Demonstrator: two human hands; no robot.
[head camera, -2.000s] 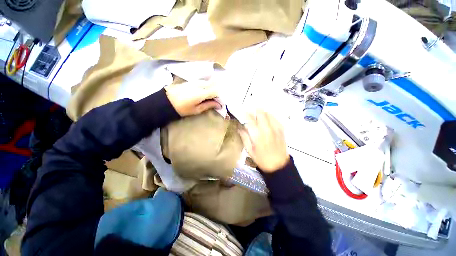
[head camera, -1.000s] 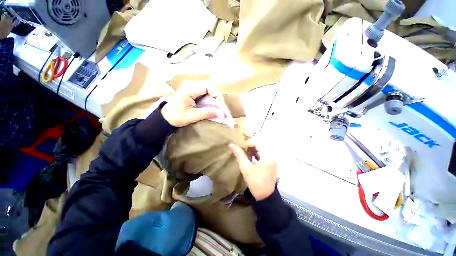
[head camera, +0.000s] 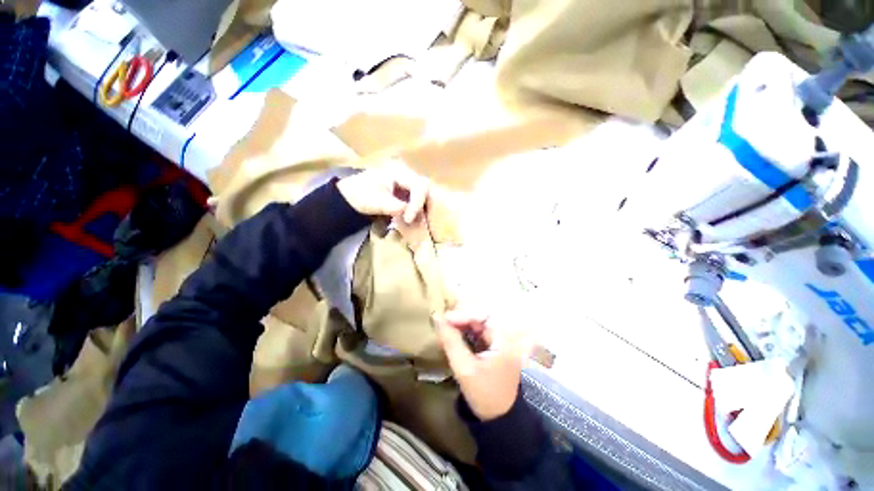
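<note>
A tan garment panel (head camera: 398, 292) hangs from the table's front edge over the lap, with a pale side showing at its left. My left hand (head camera: 388, 192) pinches its upper edge between thumb and fingers. My right hand (head camera: 484, 364) pinches the panel's edge lower down, near the table edge, with the fingers curled. Glare washes out the table around both hands, and the right fingertips are partly lost in it.
The sewing machine head (head camera: 767, 163) stands at the right. Red-handled snips (head camera: 714, 417) lie beside it under white labels (head camera: 752, 393). Tan cloth (head camera: 594, 58) is heaped at the back. Orange-red and yellow scissors (head camera: 137, 77) lie far left. A ruler strip (head camera: 613, 432) runs along the front edge.
The view has shifted left, so the machine sits further right. The panel has been opened out flatter between my hands. My left fingers have closed on its upper edge.
</note>
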